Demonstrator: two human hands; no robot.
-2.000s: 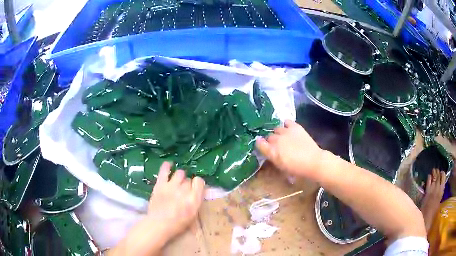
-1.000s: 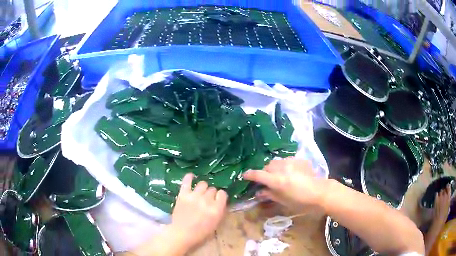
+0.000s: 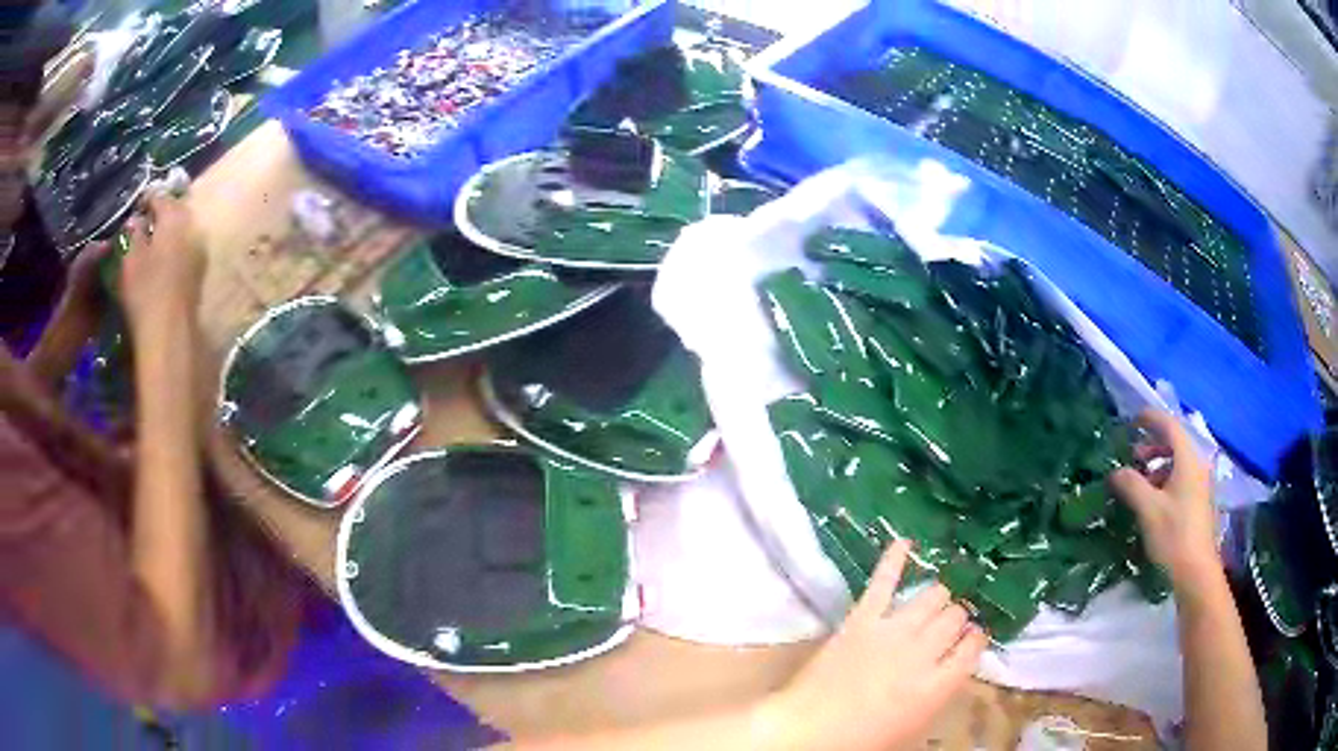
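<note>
A heap of glossy green covers (image 3: 939,411) lies in an opened white plastic bag (image 3: 704,286). My left hand (image 3: 907,660) is at the front edge of the heap, index finger stretched out, fingertips touching the covers. My right hand (image 3: 1174,492) is at the right side of the heap, thumb and fingers curled close together over the covers. Both hands are bare. Whether either holds a cover is hidden or too blurred to tell. A crumpled clear film (image 3: 1079,734) shows at the bottom edge, cut off.
Green housings with pale rims (image 3: 492,558) lie left of the bag, some overlapping. A blue bin of small mixed parts (image 3: 440,88) stands behind them. A large blue bin of green parts (image 3: 1027,191) is behind the bag. A coworker's arms (image 3: 169,396) are at the left. More housings stand far right.
The view has swung left, bringing more housings and a coworker into sight. My right hand has moved from the heap's front edge to its right side. My left hand remains at the front.
</note>
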